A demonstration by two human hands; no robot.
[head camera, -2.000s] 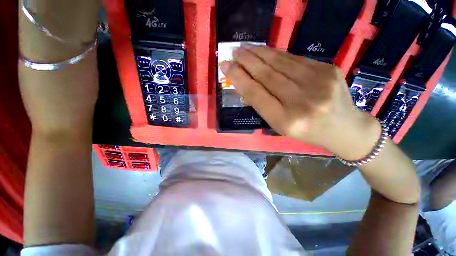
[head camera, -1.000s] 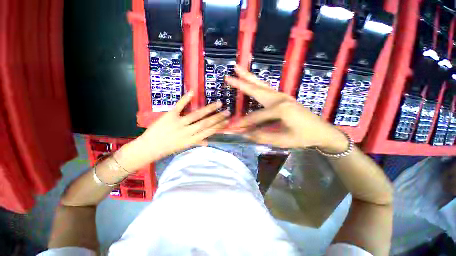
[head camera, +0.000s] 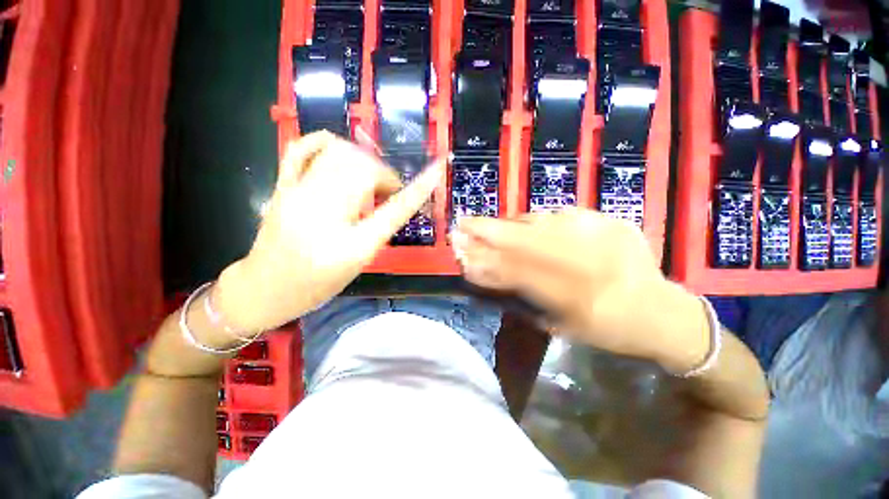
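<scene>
A red foam tray [head camera: 419,259] holds a row of open black flip phones, with another row behind. My left hand [head camera: 327,210] is over the tray's left front, covering the leftmost keypad and part of the second phone [head camera: 403,102]. Its index finger points out and the other fingers are curled; I cannot tell if it holds anything. My right hand [head camera: 560,268] is blurred, at the tray's front edge below the third phone [head camera: 478,107]; its fingers are together and its underside is hidden. No film or card can be made out.
Tall stacked red trays [head camera: 107,195] stand at the left, beside a dark green mat [head camera: 216,146]. A second red tray [head camera: 790,281] of open phones is at the right. More red trays [head camera: 278,385] sit below the bench. A person's clothing [head camera: 829,361] shows at the lower right.
The view has shifted and shows more of both trays. My left hand has gone from spread fingers to curled with the index out. My right hand's fingers have come together. The white and orange card is no longer visible.
</scene>
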